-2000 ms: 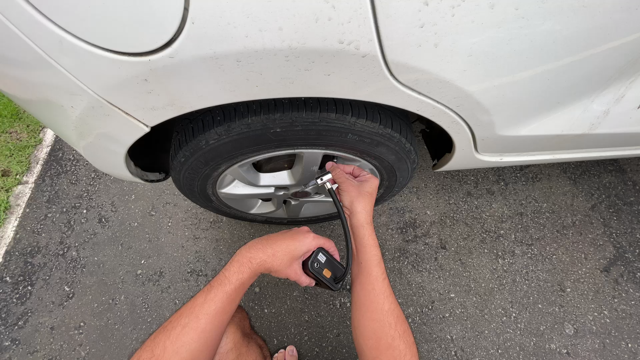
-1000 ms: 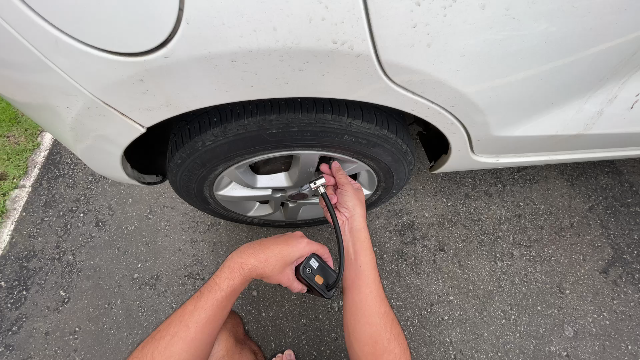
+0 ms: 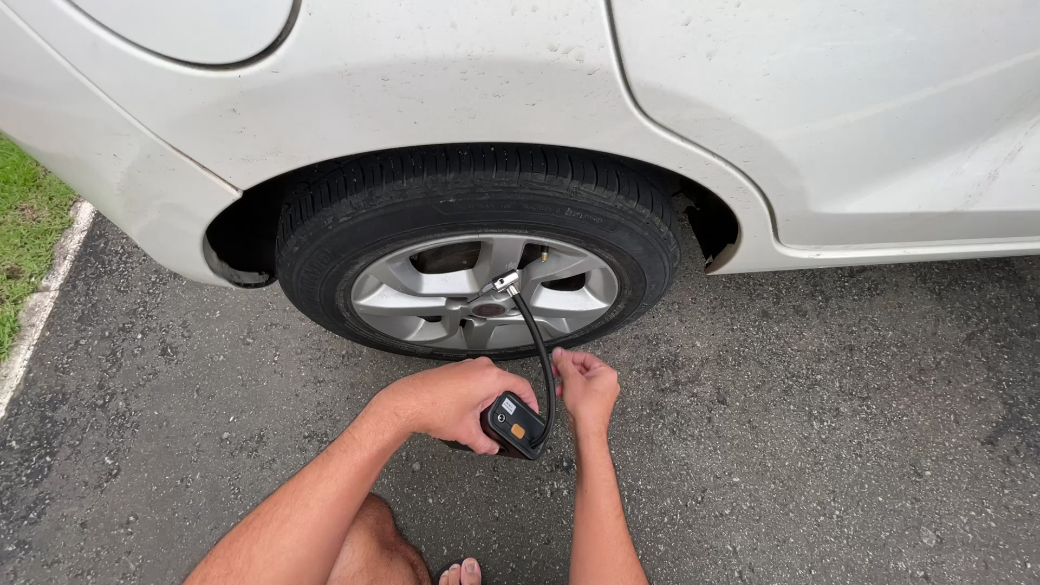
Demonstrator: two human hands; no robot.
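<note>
My left hand [image 3: 467, 398] grips a black portable tire inflator [image 3: 516, 422] with an orange button. From it a black rubber hose [image 3: 538, 341] curves up to a metal lever air chuck [image 3: 505, 282], which stands free in front of the silver alloy wheel [image 3: 390, 301]. Right of the hose is my right hand [image 3: 585, 386], its fingertips pinched together close to the hose; whether they hold something small cannot be told. The brass-coloured valve stem [image 3: 543, 254] shows in an upper opening of the wheel, uncovered, apart from the chuck. Around the wheel is a black tire [image 3: 479, 195].
The white car body [image 3: 455, 89] arches over the tire. Grey asphalt [image 3: 796, 406] lies below and to both sides. At the left edge are a pale curb [image 3: 41, 305] and grass [image 3: 28, 211]. My knee and a foot [image 3: 459, 571] are at the bottom.
My right hand has come away from the air chuck and wheel, down toward me. The valve stem now shows. My left hand still holds the inflator.
</note>
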